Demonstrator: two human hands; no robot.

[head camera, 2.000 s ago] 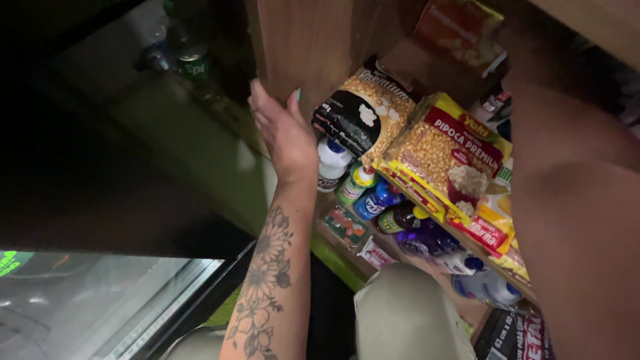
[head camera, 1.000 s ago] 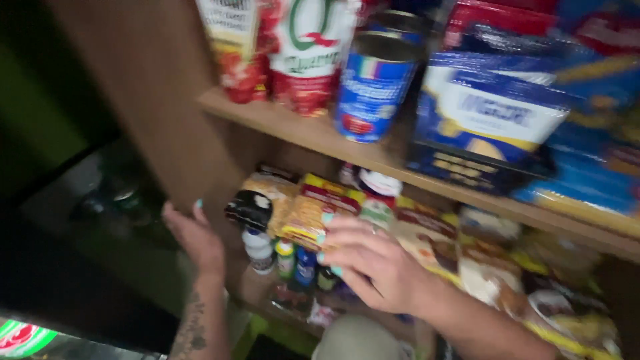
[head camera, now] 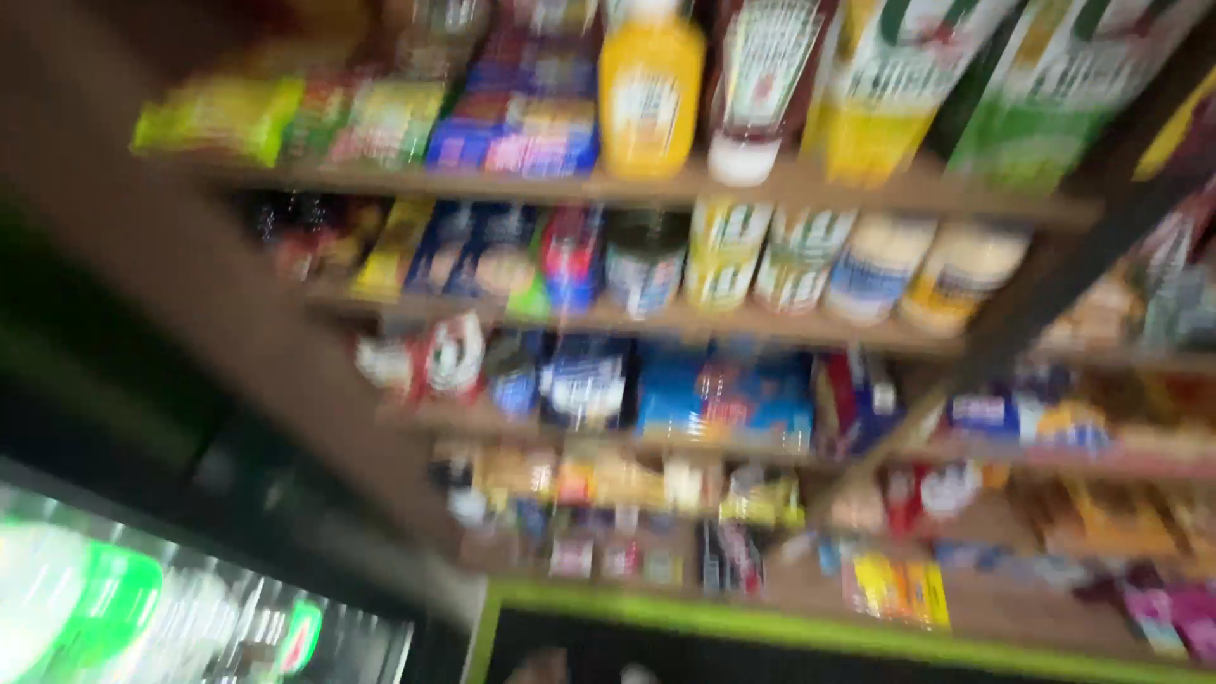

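Neither of my hands can be made out in the blurred head view. Wooden shelves hold rows of groceries. On the upper shelf a yellow mustard bottle (head camera: 651, 100) stands beside a ketchup bottle (head camera: 765, 81) with a white cap at its bottom. Cans (head camera: 727, 252) and jars with pale contents (head camera: 879, 266) stand one shelf lower. Below them lie blue packages (head camera: 727, 394) and a red and white pouch (head camera: 454, 356). Small bags and bottles fill the lower levels, too blurred to tell apart.
A dark-framed cooler (head camera: 313, 532) with bottles behind its glass is at the lower left. A dark diagonal post (head camera: 1045, 275) divides the shelving at the right. A lime-green edge (head camera: 760, 627) runs along the bottom. A blurred shape (head camera: 540, 667) at the bottom edge cannot be identified.
The view has swung up and back to show the whole shelving. Both hands, seen by the lower shelf a second ago, are out of sight.
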